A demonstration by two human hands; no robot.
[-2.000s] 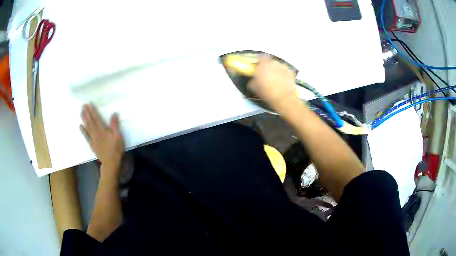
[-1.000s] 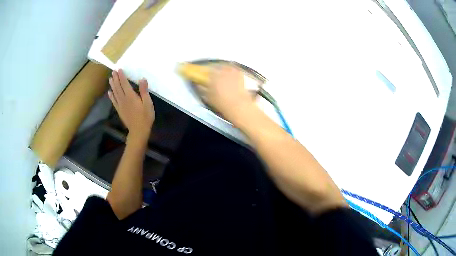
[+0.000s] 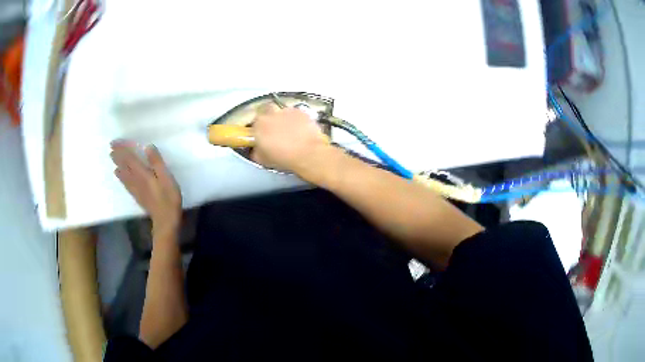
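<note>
My right hand is closed on the yellow handle of the steam iron. The iron rests on pale material on the white-covered table, near its front edge, with its pointed end to the left. My left hand lies flat at the front left of the table, to the left of the iron, fingers apart, holding nothing. A pale fabric panel seems to lie behind and beside my left hand; its edges are washed out and blurred.
Red-handled shears lie on a brown strip at the table's left. A dark iron rest is at the back right. A blue hose runs right from the iron. A red and black box stands beyond the table.
The view swung away and back. Compared with the oldest frame, my right hand and the iron are further left, nearer my left hand. My left hand has stayed near the front left.
</note>
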